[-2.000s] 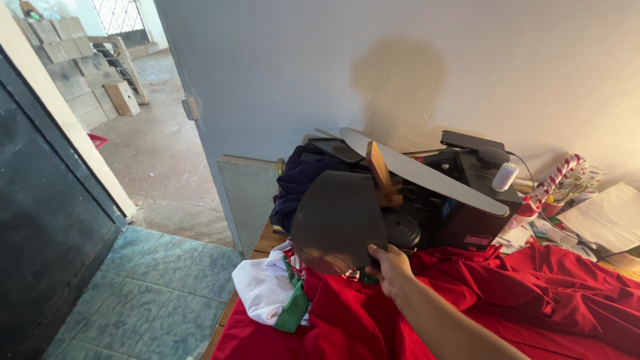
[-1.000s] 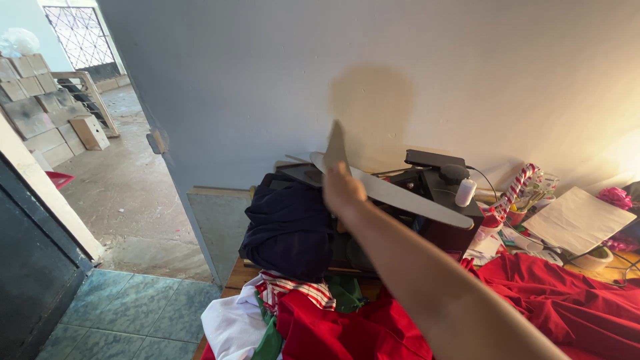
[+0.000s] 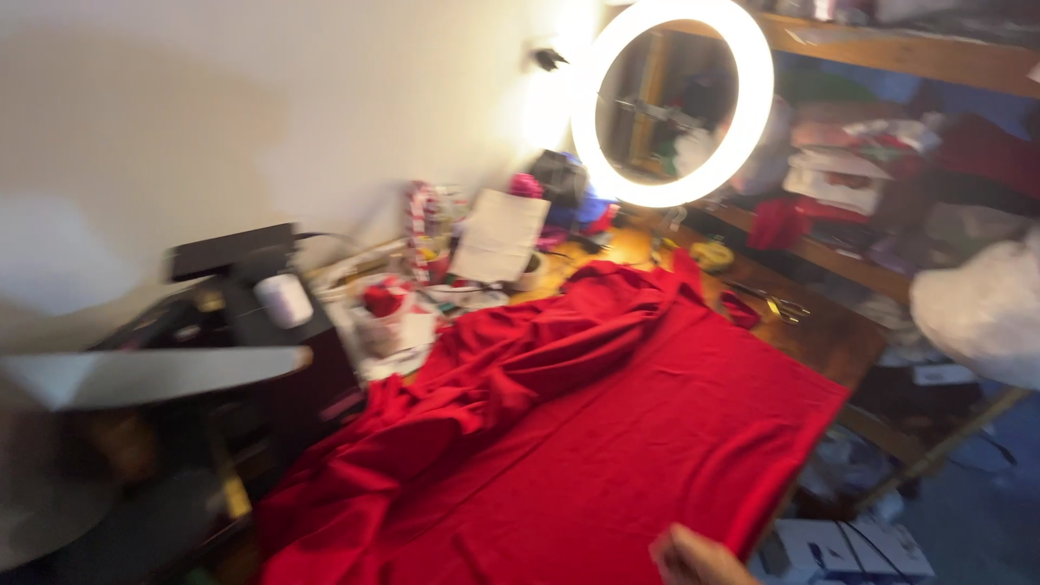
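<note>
Red cloth (image 3: 585, 439) lies spread over the wooden table, bunched into folds along its left and far parts and flatter towards the right. At the bottom edge, my right hand (image 3: 699, 561) is over the near part of the cloth, blurred and partly cut off; whether its fingers hold anything cannot be told. My left hand is out of view. Gold-handled scissors (image 3: 784, 309) rest on bare wood beyond the cloth's far right edge, with a small red cloth piece (image 3: 739, 310) beside them.
A lit ring light (image 3: 673, 101) stands over the far end. Dark equipment with a white cylinder (image 3: 283, 301) and a long pale flat piece (image 3: 154, 374) is on the left. A striped candy-cane decoration (image 3: 420, 231) and papers (image 3: 500, 236) stand behind the cloth. Shelves (image 3: 902, 61) hold fabrics at right.
The view has swung far to the right. My right hand, which held a dark flat panel over the equipment two seconds ago, is now low over the red cloth, with no panel visible in it.
</note>
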